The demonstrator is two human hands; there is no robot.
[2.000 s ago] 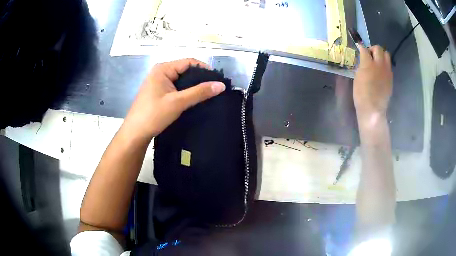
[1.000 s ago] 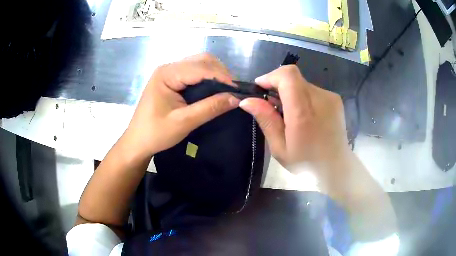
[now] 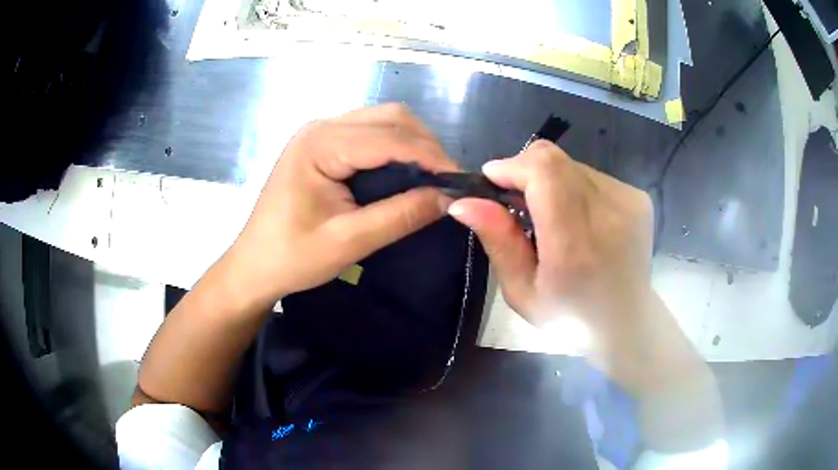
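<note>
The black bag panel [image 3: 395, 321] hangs below my hands, with its silver zipper [image 3: 467, 303] curving down the right side. My left hand [image 3: 331, 197] pinches the panel's gathered top edge between thumb and fingers and partly covers the small yellow label patch [image 3: 350, 274]. My right hand [image 3: 574, 225] is closed beside it, on a small dark tool [image 3: 473, 186] that looks like thread snips; its tips meet the fabric edge near my left thumb. The fingers hide most of the tool. The frayed black zipper tape end [image 3: 553, 128] sticks up behind my right hand.
A grey metal table plate [image 3: 735, 202] with a white front edge lies beneath. The yellow-taped template [image 3: 441, 46] is at the far side. A black cord [image 3: 712, 103] runs down the right. A fluffy black mass [image 3: 69, 92] fills the upper left. A dark oval panel [image 3: 815, 243] lies far right.
My right hand has come from the template's right corner to the panel's top edge, bringing the dark tool. Over the last second both hands stay together there; my left hand now covers more of the patch.
</note>
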